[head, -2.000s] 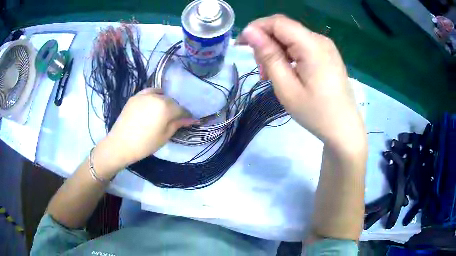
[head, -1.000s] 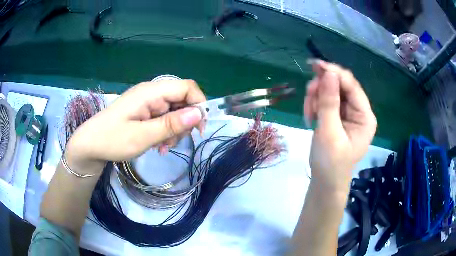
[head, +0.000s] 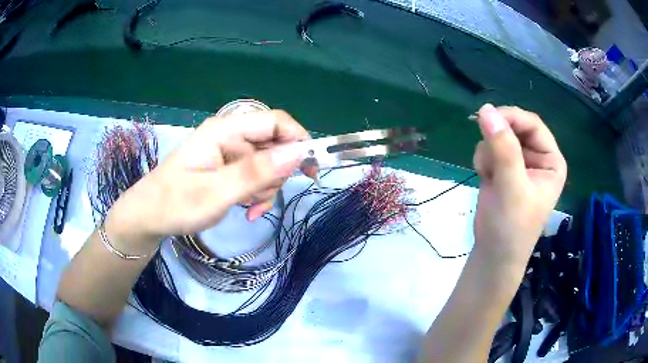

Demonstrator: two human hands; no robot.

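My left hand (head: 213,174) grips a flat silver metal band (head: 362,144) by one end; its forked end points right, in the air above the bench. My right hand (head: 515,156) is pinched on a thin black lead wire (head: 444,191), its small tip showing at the fingertips, to the right of the band and apart from it. A thick black wire bundle (head: 234,326) lies in a U on the bench with reddish frayed ends. The curved metal band stock (head: 234,273) is nested inside it, partly behind my left hand.
Black headband assemblies (head: 330,14) lie on the green belt (head: 213,71). At left are a green spool (head: 39,162), a slim black tool (head: 62,202) and a round fan (head: 8,177). Black sleeves (head: 526,312) are heaped at right beside a blue bin (head: 614,262).
My left hand has lifted a metal band from the stock and holds it up. My right hand has moved right and now holds a wire. The view has shifted, and the can is no longer visible.
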